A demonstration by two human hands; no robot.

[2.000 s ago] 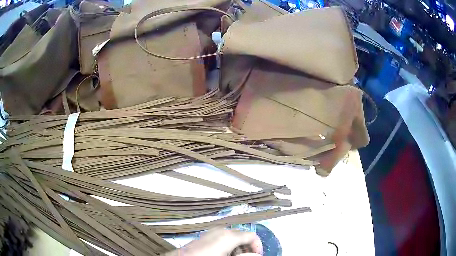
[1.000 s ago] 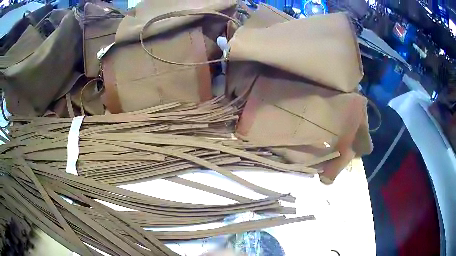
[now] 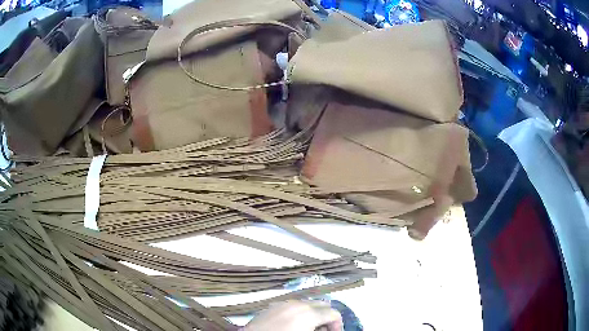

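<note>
Many flat, narrow brown straps [image 3: 213, 268] lie loose from the lower left to the centre, their ends pointing right. Behind them lies a thick strap bundle [image 3: 168, 213] with a white band [image 3: 93, 192] crosswise around it. One hand, which looks like my left hand [image 3: 294, 317], is at the bottom edge just below the loose straps, cut off by the frame. Its fingers are bent and point right; whether it holds anything is hidden. A round, shiny grey-blue thing [image 3: 349, 317] shows partly beside its fingertips. My right hand is not in view.
Brown handbag bodies [image 3: 381, 145] are heaped behind the straps, one with a thin handle loop. A white sheet [image 3: 433, 271] lies under the straps, with a tiny dark curved scrap [image 3: 428, 326] on it. Another white-covered table [image 3: 549, 161] stands at right, with red beneath.
The nearest loose strap's end has shifted left from where it reached before. The hand, only a blur at the bottom edge one second ago, shows clearly again, covering part of the round thing.
</note>
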